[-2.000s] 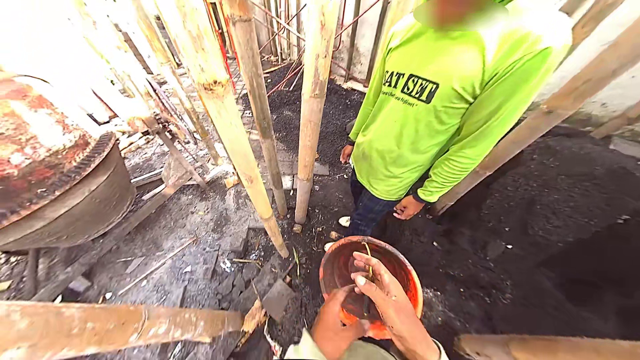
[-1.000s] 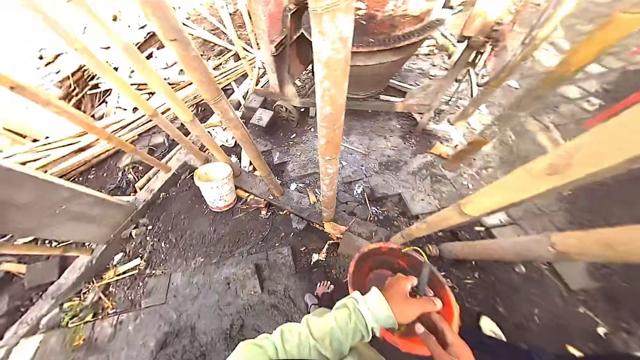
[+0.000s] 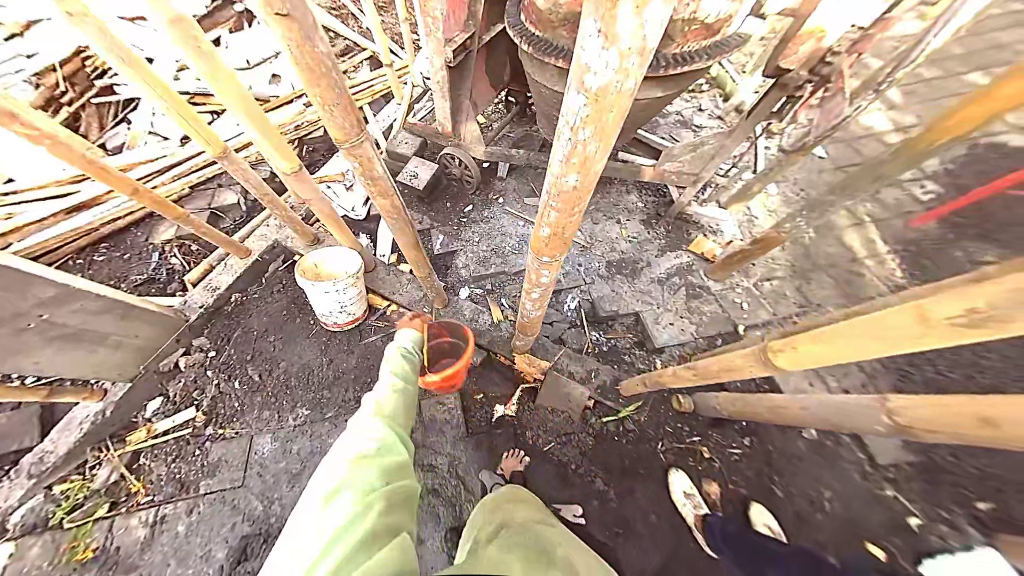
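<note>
My left hand [image 3: 413, 322], at the end of a stretched arm in a pale green sleeve, grips the rim of an orange-red plastic bucket [image 3: 450, 378]. The bucket hangs out in front of me, over the ground and a little right of a white bucket [image 3: 334, 300] with a stained wall. A thin yellowish strip shows at the bucket's side by my hand. What lies inside the orange bucket cannot be made out. My right hand is out of view.
Upright and leaning bamboo poles [image 3: 552, 216] surround the spot. Behind them stands a concrete mixer [image 3: 560, 88] with a small wheel [image 3: 459, 169]. A board [image 3: 80, 320] edges the left side. Another person's shoes [image 3: 690, 504] are at the lower right.
The orange bucket was close to my body with both hands at it; now my left arm holds it farther out, near the white bucket. My right hand has left the view.
</note>
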